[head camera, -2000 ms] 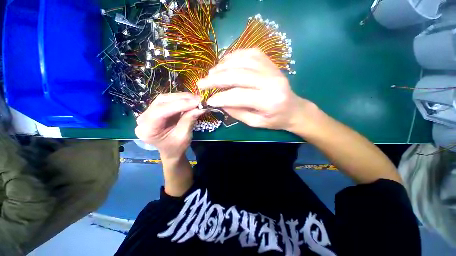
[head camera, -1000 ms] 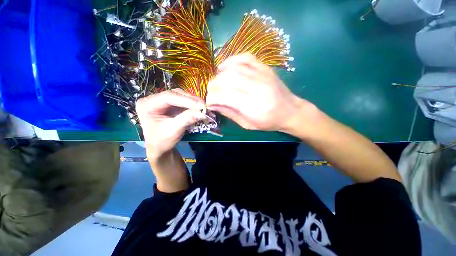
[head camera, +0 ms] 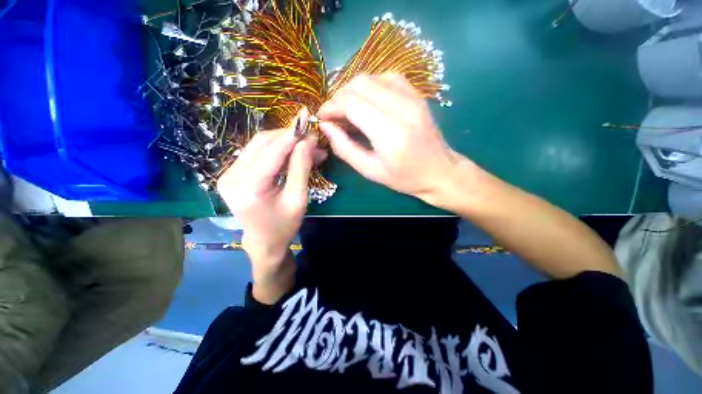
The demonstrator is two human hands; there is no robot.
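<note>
Orange-yellow lead wires [head camera: 289, 61] with white plug ends [head camera: 431, 58] lie fanned on the green bench. My left hand [head camera: 265, 181] pinches a small dark and silvery component [head camera: 302, 123] between thumb and finger, fingertips pointing up. My right hand [head camera: 389, 135] has its thumb and forefinger closed at a small pale plug end [head camera: 314, 119] right beside that component. Whether the two parts are joined cannot be told. More white plug ends [head camera: 323, 192] show just below the hands. A tangled pile of dark, silvery and white parts [head camera: 204, 108] lies left of the wires.
A blue bin [head camera: 96, 100] stands at the left. White-grey cup-shaped housings [head camera: 670, 73] line the right edge, with a thin loose wire [head camera: 627, 127] sticking out. The green bench [head camera: 539, 100] has its near edge below my hands. Clothed parts of people [head camera: 92, 285] show at both sides.
Both hands have moved slightly up, away from the bench's near edge. My left fingertips now point up with the small component showing. The blue bin has shifted a little left in view since the oldest frame.
</note>
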